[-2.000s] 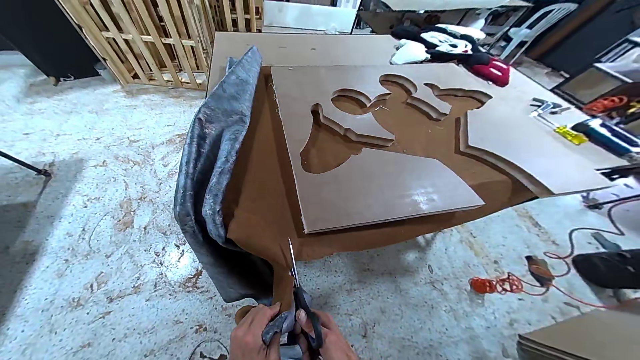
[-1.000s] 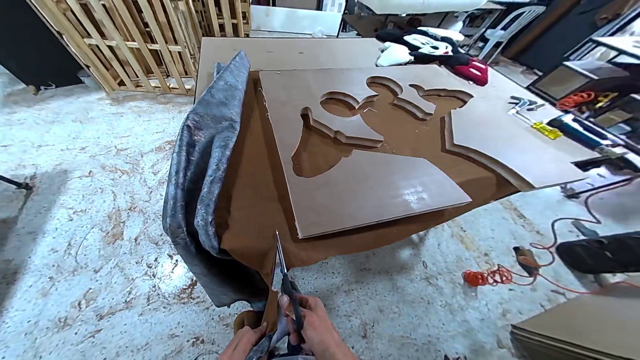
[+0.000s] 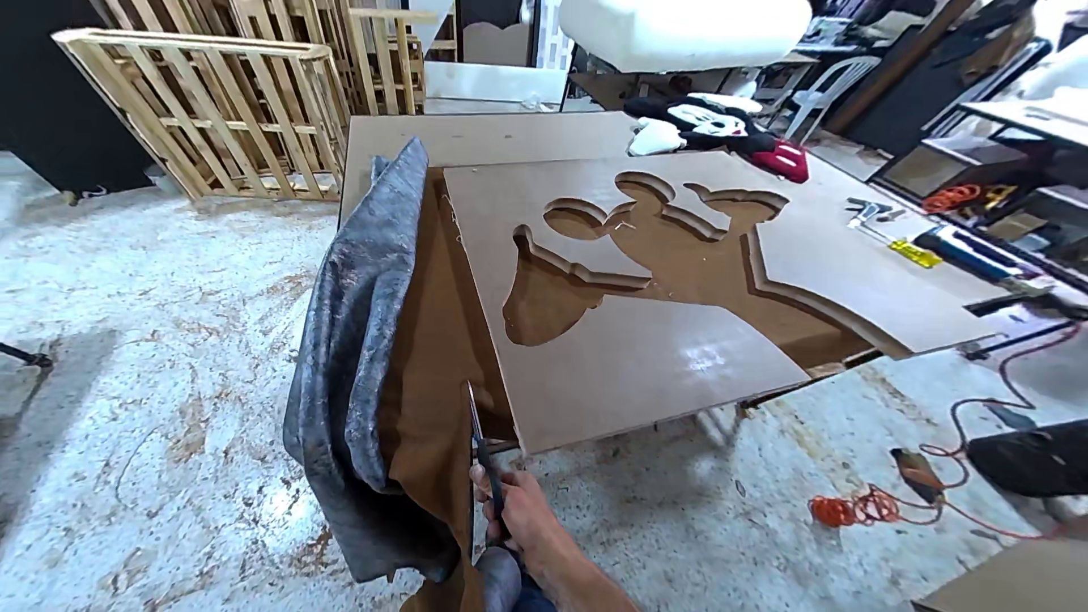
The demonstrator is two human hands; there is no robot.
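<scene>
My right hand [image 3: 514, 506] grips a pair of black-handled scissors [image 3: 483, 442], their blades pointing up at the brown fabric [image 3: 433, 365] just left of the board's near corner. My left hand is not visible. Gray mottled upholstery fabric [image 3: 357, 314] lies folded along the left side of the brown sheet and hangs over the table edge. On top of the brown fabric rests a smooth board [image 3: 663, 365] with a figure-shaped cutout, through which more brown fabric shows. A brown strip [image 3: 463, 586] hangs down beside the scissors.
Slatted wooden frames [image 3: 229, 110] stand behind at the left. On the table [image 3: 476, 136] lie black, white and red plush pieces [image 3: 714, 123], a yellow-handled screwdriver [image 3: 914, 252] and other tools. A coiled orange hose [image 3: 875, 506] and a black bag-like object [image 3: 1033, 459] are on the floor at right.
The scissors have moved up along the brown fabric, near the board's corner. My left hand, seen beside the right one before, has gone out of view.
</scene>
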